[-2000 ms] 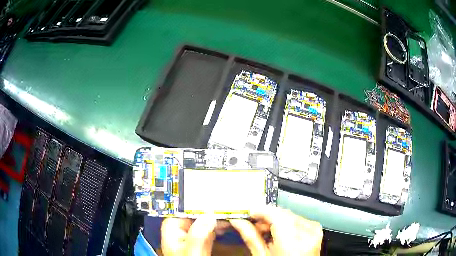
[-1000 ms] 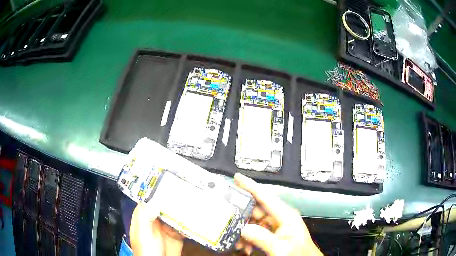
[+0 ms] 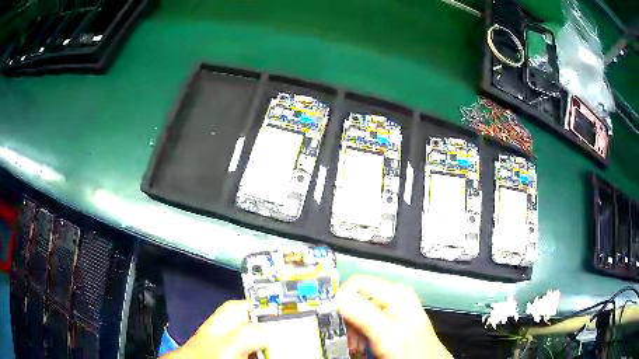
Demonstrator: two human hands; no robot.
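Observation:
A screen assembly [image 3: 298,291] is held upright in front of me at the bottom of the view, its blue, yellow and silver board at the top and the pale battery area below, cut off by the frame edge. My left hand [image 3: 225,332] grips its left edge. My right hand [image 3: 387,317] is at its right edge, fingers curled against it. Beyond lies a black foam tray [image 3: 245,220] with several similar screen assemblies [image 3: 366,179] in its slots. Its leftmost slot holds no assembly. White strips lie beside some assemblies.
A perforated tray [image 3: 91,273] with dark housings is low at left. Stacked black trays [image 3: 70,42] are at upper left. A copper-red pile [image 3: 499,126], a tray with a pale ring [image 3: 506,45], a pink-red frame [image 3: 587,128] and clear plastic [image 3: 581,52] are at right.
The screen assembly has turned from sideways, through a tilt, to upright with its board end away from me, and has moved lower. Both hands have kept hold of it. The view has shifted right.

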